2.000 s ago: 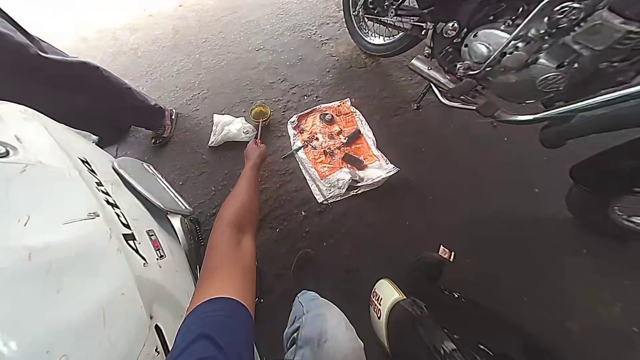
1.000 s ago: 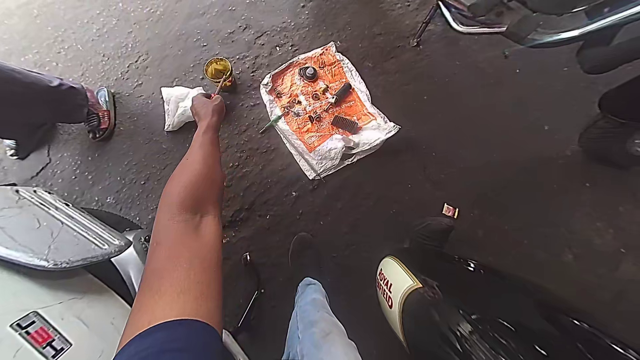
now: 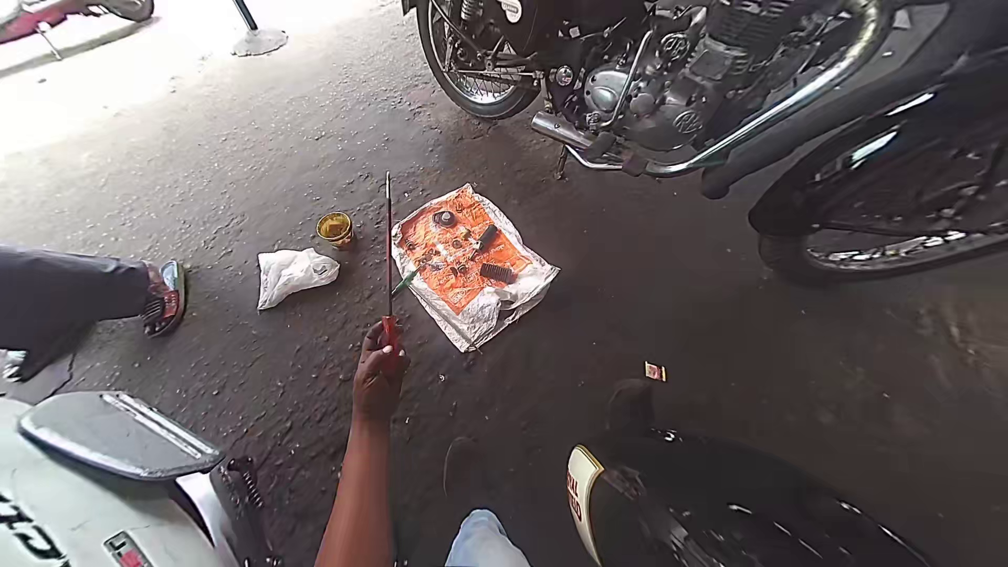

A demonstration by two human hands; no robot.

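My left hand (image 3: 380, 366) is closed around the red handle of a long screwdriver-like tool (image 3: 389, 252), whose thin dark shaft points away from me. Just right of the shaft lies a folded white and orange plastic sack (image 3: 465, 335) on the ground. On it are a round dark part (image 3: 444, 219), a dark cylinder (image 3: 487, 236), a coil spring-like part (image 3: 498, 273) and several small metal parts. A green tool (image 3: 405, 282) rests at the sack's left edge. Left of the shaft stand a small yellowish tub (image 3: 335, 228) and a white bag (image 3: 298, 276). My right hand is out of view.
A parked motorcycle (image 3: 630, 94) stands beyond the sack, and another black one (image 3: 748, 504) is close at lower right. A white scooter (image 3: 94, 512) is at lower left. Another person's leg and sandalled foot (image 3: 164, 299) reach in from the left. A small wrapper (image 3: 655, 372) lies on the ground.
My left hand has left its place beside the tub and come nearer me and to the right, close to the sack. The tool in it now shows its full shaft. The view has also shifted.
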